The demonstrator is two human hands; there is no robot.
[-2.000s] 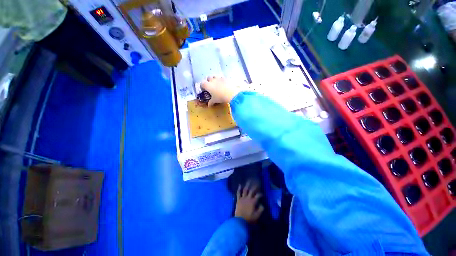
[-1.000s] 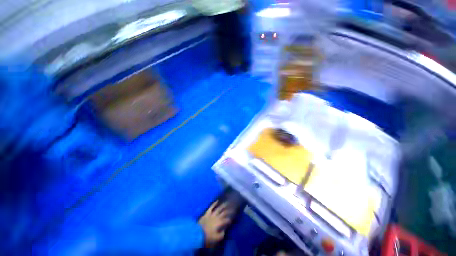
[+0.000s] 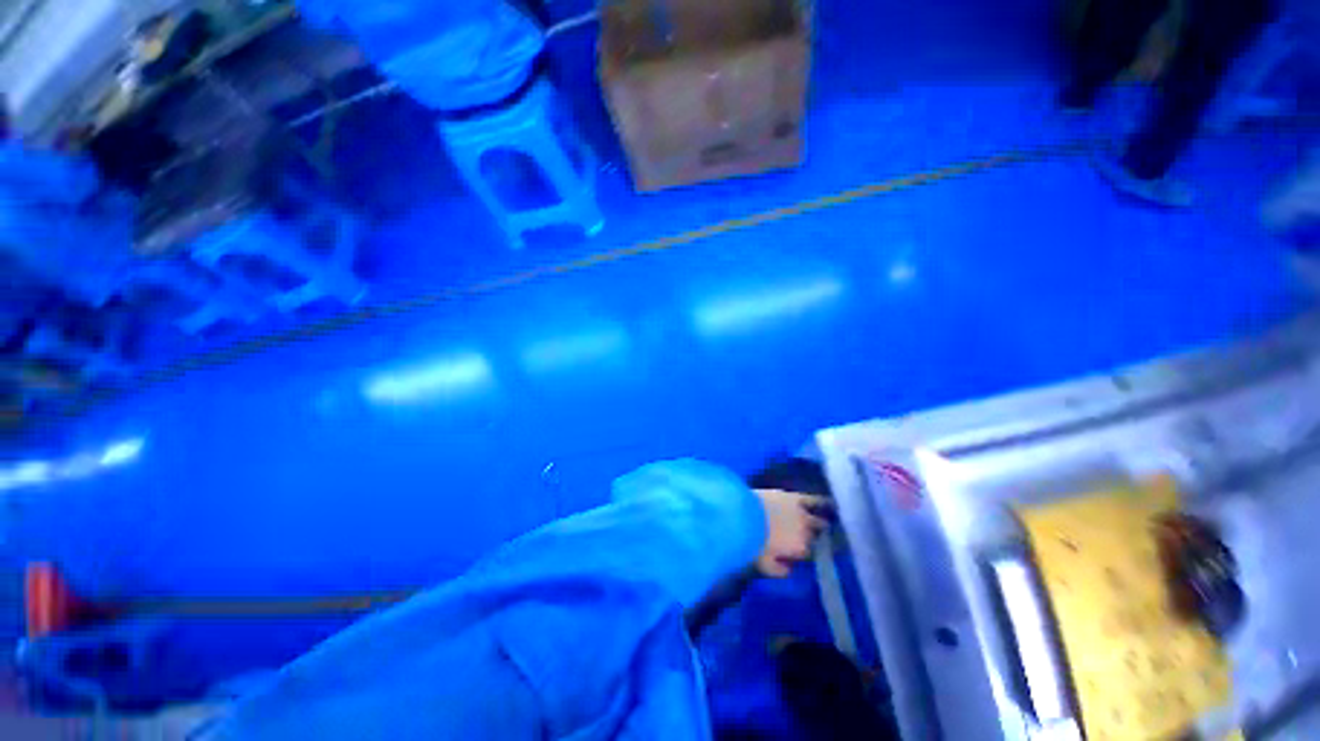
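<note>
The yellow fixture plate (image 3: 1107,623) lies on the white machine (image 3: 877,586) at the lower right. A dark holder with a dark round unit (image 3: 1204,576) stands at the plate's right side; blur hides its details. My left hand (image 3: 789,530) is beside the machine's near left edge, below its top and away from the plate. Its fingers are partly hidden and blurred, so I cannot tell whether it holds anything. My right hand is out of the picture.
A brown cardboard box (image 3: 709,102) and a blue stool (image 3: 524,162) stand on the blue floor at the top. A person in blue (image 3: 456,51) sits on the stool. Another person's dark-clad legs (image 3: 1165,102) are at the upper right. A red object (image 3: 52,601) is at the left edge.
My view has swung left, moving the machine to the lower right. My right hand was at the fixture in the oldest frame and is out of view now. The red trays have left the picture.
</note>
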